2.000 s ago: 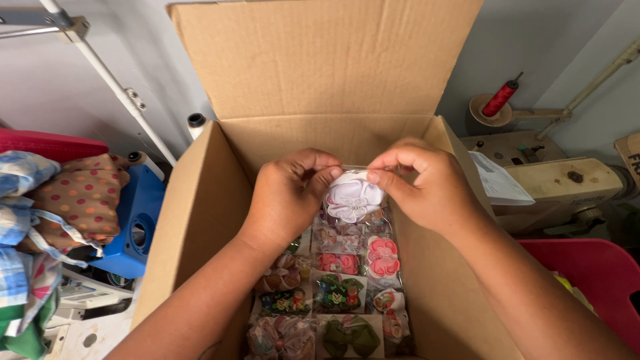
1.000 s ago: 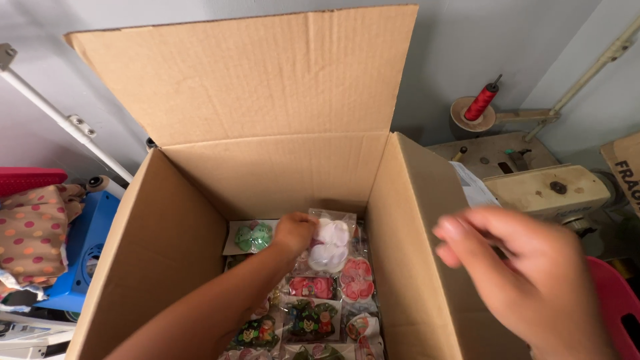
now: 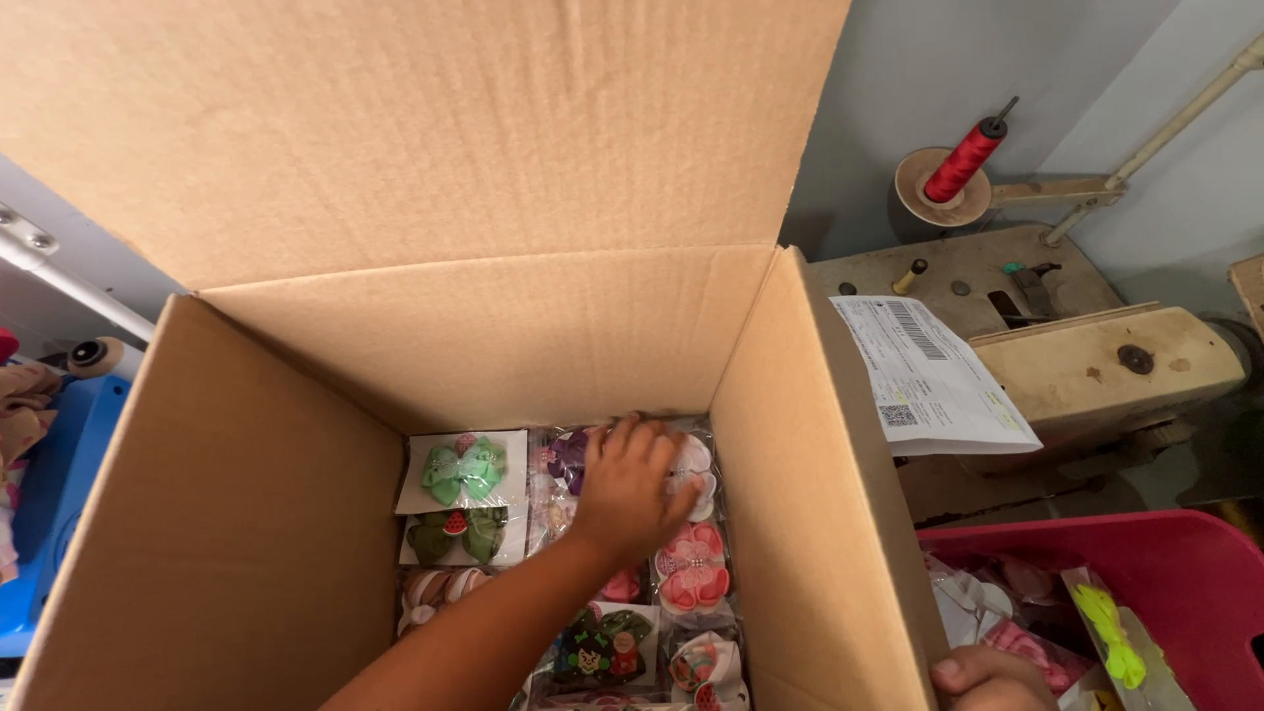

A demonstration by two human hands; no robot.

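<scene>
Inside the open cardboard box (image 3: 810,415), my left hand (image 3: 632,484) lies palm down on the packed hair bows near the far right corner. Its fingers are spread over a purple bow (image 3: 566,461) and beside a white bow (image 3: 694,479) in clear plastic; its fingertips are partly hidden. A pink bow (image 3: 693,568) lies nearer, with a mint green bow (image 3: 464,470) and a dark green bow (image 3: 434,536) at the left. My right hand (image 3: 992,679) is at the box's right outer side, mostly cut off by the frame's bottom edge.
A red plastic bin (image 3: 1096,528) with more packaged bows stands right of the box. Behind it are a sewing machine (image 3: 1116,370), a printed paper sheet (image 3: 928,375) and a red thread cone (image 3: 966,160). A blue object (image 3: 74,494) is at the left.
The white bow, held up by both hands earlier, now lies in the box's far right corner. My right hand has let go of it and moved down outside the box. The view has shifted.
</scene>
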